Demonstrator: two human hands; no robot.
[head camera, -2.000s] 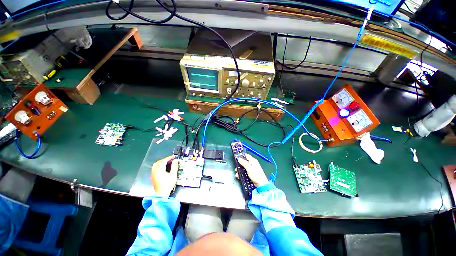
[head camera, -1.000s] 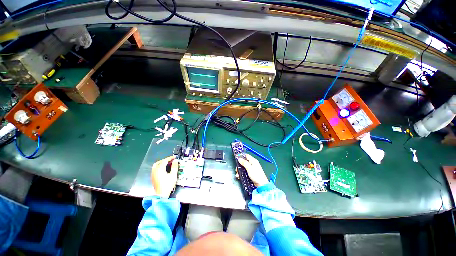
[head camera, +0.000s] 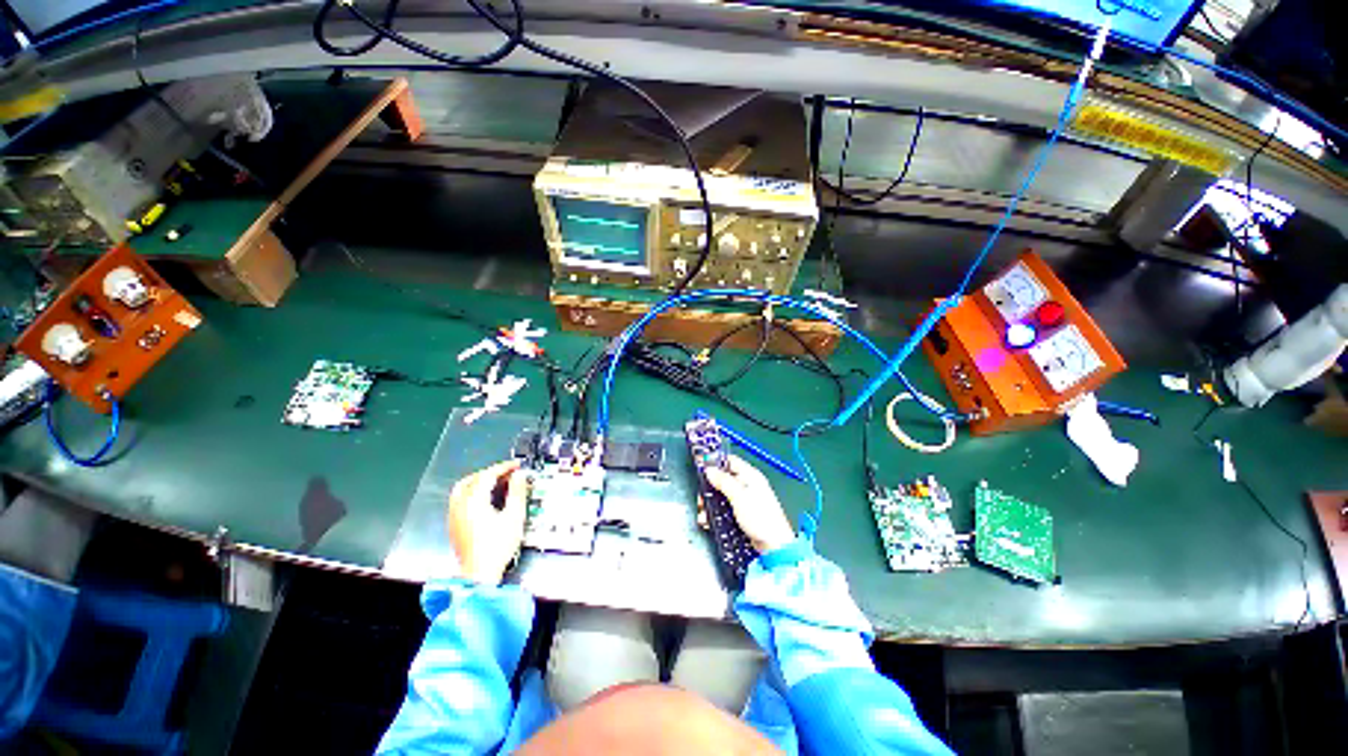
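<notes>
A green-and-white circuit board (head camera: 565, 507) lies on a pale sheet (head camera: 651, 576), with black and blue cables at its far edge. My left hand (head camera: 485, 520) is at the board's left edge, with a small black thing between thumb and fingers; the fingertips are partly hidden. My right hand (head camera: 751, 505) holds a long black remote control (head camera: 720, 517), thumb on its buttons. A flat black box (head camera: 634, 458) lies just right of the board's far end.
An oscilloscope (head camera: 673, 229) stands behind. Orange test boxes stand at right (head camera: 1023, 343) and left (head camera: 107, 328). Other boards lie at left (head camera: 328, 396) and right (head camera: 1014, 532). A blue cable (head camera: 710, 296) arches over the bench. A tape roll (head camera: 920, 421) lies right.
</notes>
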